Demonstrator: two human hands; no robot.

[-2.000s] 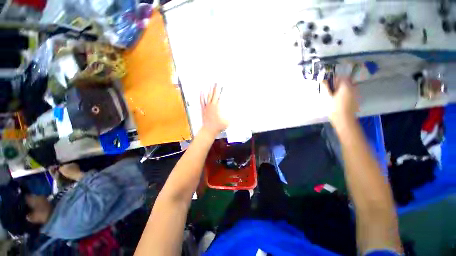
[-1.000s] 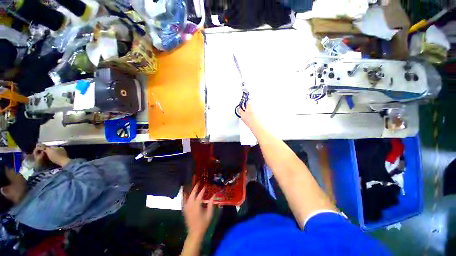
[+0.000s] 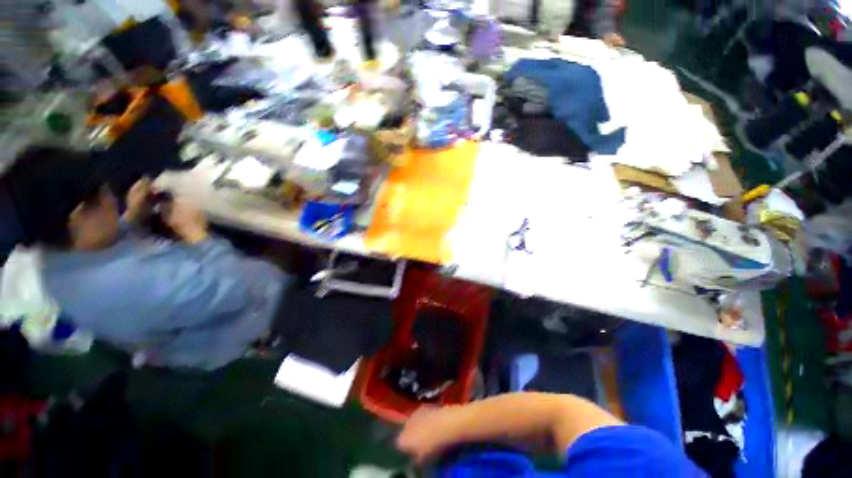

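Dark-handled scissors [image 3: 519, 236] lie on the white sewing table [image 3: 556, 201], apart from my hands. My right hand [image 3: 425, 433] is low at the bottom of the view, in front of my body and below the red crate [image 3: 376, 397]. It is blurred and its fingers do not show clearly, so I cannot tell whether it holds anything. My left hand is not in view.
The sewing machine [image 3: 715, 238] stands on the table's right part. An orange sheet [image 3: 422, 201] lies left of the white surface. A blue crate [image 3: 755, 401] holds dark cloth. A person [image 3: 168, 299] sits at the left.
The scissors, in my right hand one second ago, now lie on the table. My right hand has drawn back towards my body. My left hand has left the view. The view has turned and tilted up.
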